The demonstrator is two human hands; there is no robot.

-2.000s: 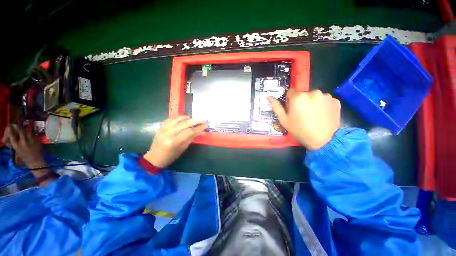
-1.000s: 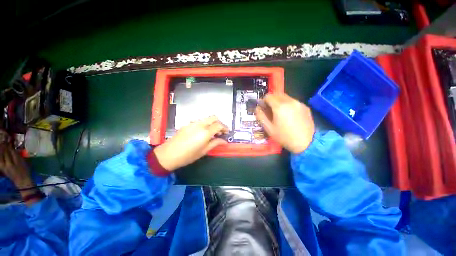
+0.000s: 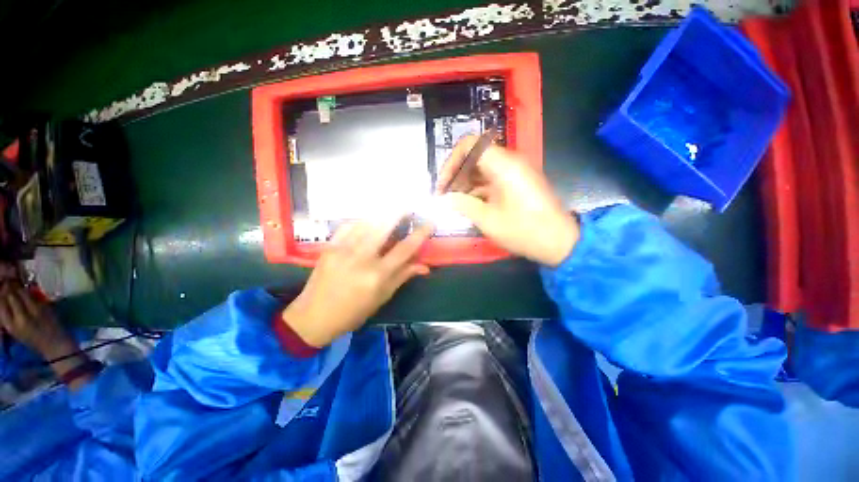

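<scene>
An open tablet unit lies inside a red-orange foam frame on the green bench. Its silver battery pack glares white. My right hand holds a thin dark pen-like tool, slanted over the circuit board at the tablet's right side. My left hand rests over the frame's lower edge, fingertips near the battery's lower right corner. Whether it holds anything cannot be told, as glare covers the spot between the hands.
A blue plastic bin with a small white bit inside stands at the right. Stacked red foam frames are beyond it. At the left are a black box, cables and another person's hand. A paint-chipped metal edge runs behind.
The dark tool now shows clearly in my right hand, which has moved lower over the board, closer to my left hand. The camera view has shifted, so the frame sits higher and further left.
</scene>
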